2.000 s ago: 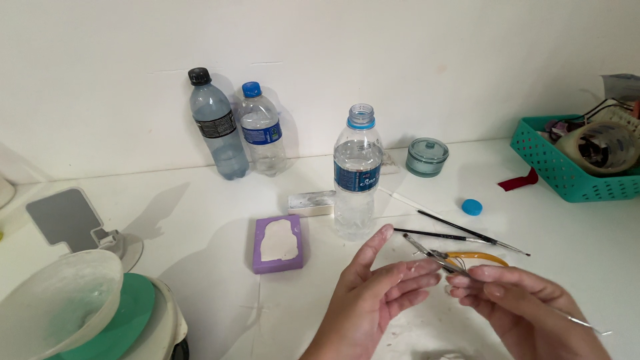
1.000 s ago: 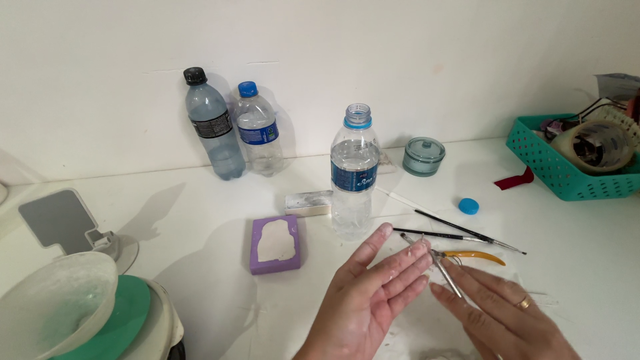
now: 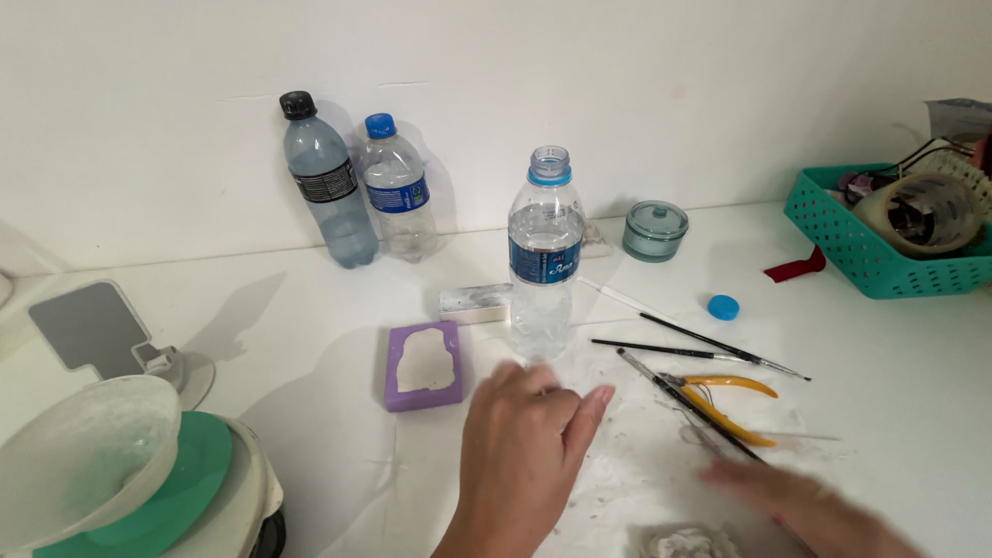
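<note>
My left hand is over the table just in front of an uncapped clear plastic bottle, its back to the camera and fingers curled; whether it holds anything is hidden. My right hand is blurred at the lower right, near a black-handled brush that lies across yellow-handled pliers. Two more thin brushes cross behind them. A purple mold with white filling lies left of the bottle. A white lumpy piece is partly visible at the bottom edge.
Two capped bottles lean at the wall. A lidded glass jar, blue cap and green basket are at the right. A sanding block lies behind the mold. At the left are a phone stand and a translucent bowl.
My hands have moved apart. The left has turned from palm showing to back showing, near the bottle. The right has moved lower right, and the brush that was at my hands lies on the pliers.
</note>
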